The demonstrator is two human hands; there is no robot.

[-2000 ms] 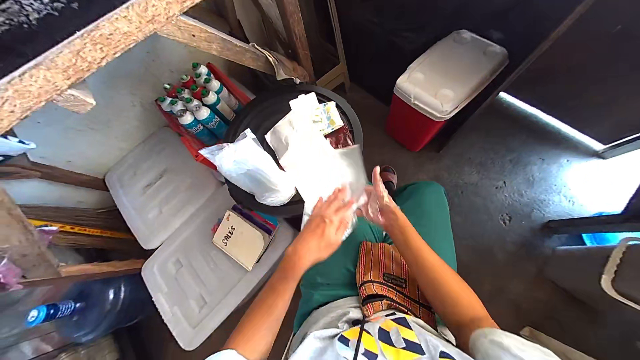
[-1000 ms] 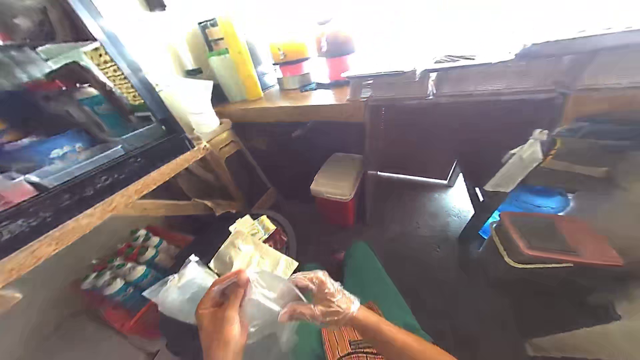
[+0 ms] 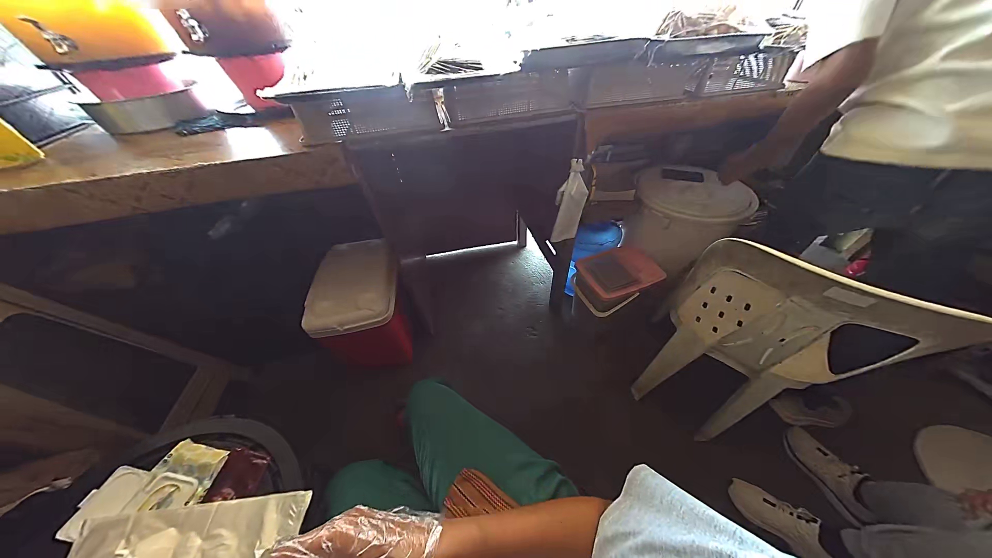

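Observation:
My right hand [image 3: 360, 533], in a clear plastic glove, lies at the bottom edge, its fingers cut off by the frame. It is beside a translucent plastic bag [image 3: 201, 523] at the lower left; whether it grips the bag cannot be told. Behind the bag, pale packets [image 3: 128, 496], a yellow printed packet [image 3: 194, 465] and a dark red packet [image 3: 239, 474] lie in or on a round black tub [image 3: 267, 440]. A striped woven pouch [image 3: 477, 494] rests at my lap. My left hand is out of view.
A red cooler with a pale lid [image 3: 353, 291] stands ahead. Rightward are a plastic chair [image 3: 744, 310], a lidded bucket [image 3: 694, 201], a red-lidded container [image 3: 620, 273] and a person [image 3: 907, 101] touching the bucket's lid. Another person's shoes [image 3: 783, 511] are at lower right. A wooden counter [image 3: 256, 167] runs across the back.
The view has swung far up and to the right. Both hands were in view at the plastic bag a second ago; now only the gloved right one shows, at the bottom edge.

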